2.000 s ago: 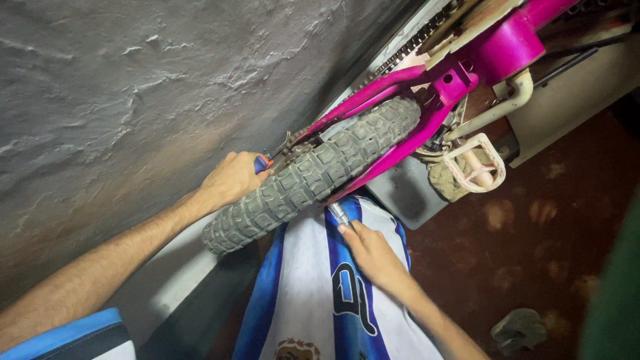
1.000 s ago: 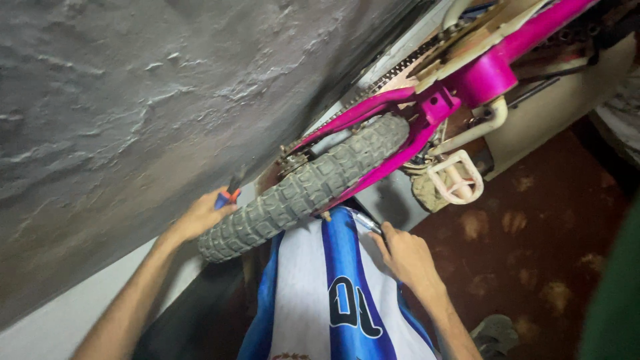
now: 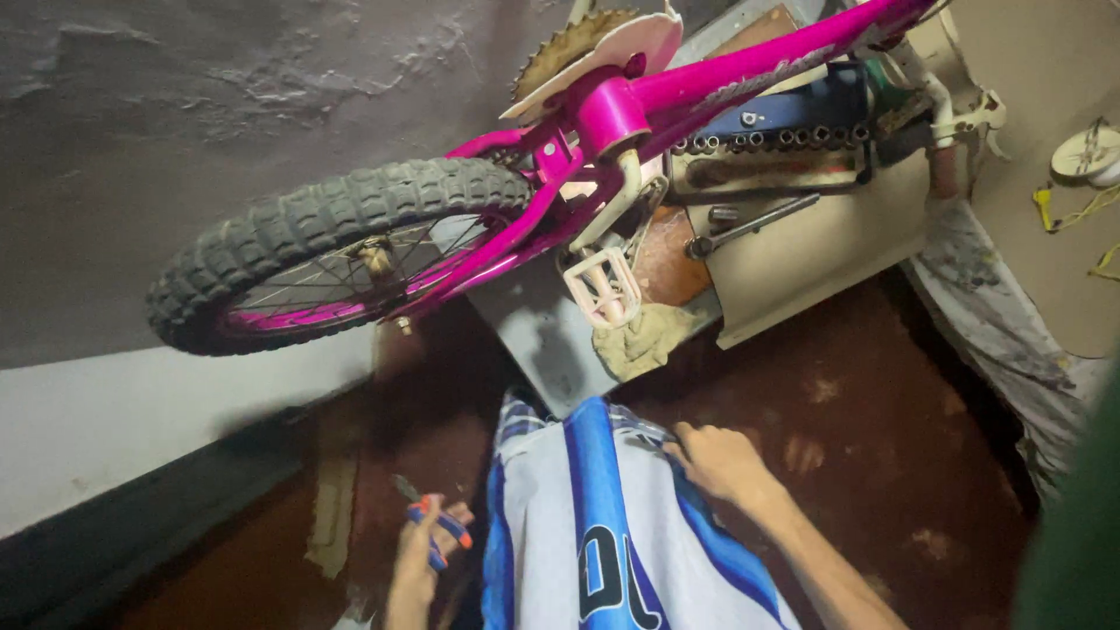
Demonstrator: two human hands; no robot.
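Observation:
My left hand (image 3: 429, 542), low and left of my shirt, grips pliers (image 3: 437, 525) with blue and orange handles. My right hand (image 3: 722, 459) is at the right side of my blue and white shirt, its fingers curled; a slim metallic thing may lie under them, too blurred to tell. Beyond both hands stands a bicycle with a magenta frame (image 3: 608, 114). Its rear wheel has a knobbly tyre (image 3: 332, 206), and an axle end with a nut (image 3: 403, 325) sticks out near the frame's tip. A pale pedal (image 3: 604, 289) hangs from the crank.
A blue socket set case (image 3: 787, 109) lies behind the frame, with a ratchet handle (image 3: 761, 226) and a socket (image 3: 723, 215) before it. A crumpled cloth (image 3: 643, 341) rests on the grey board's edge. The rough wall (image 3: 219, 87) stands at left; a draped cloth (image 3: 1006, 324) hangs at right.
Both hands have drawn back from the wheel toward my body, the left still with the pliers. The metal tool seen earlier in my right hand no longer shows clearly. The view has shifted to the right.

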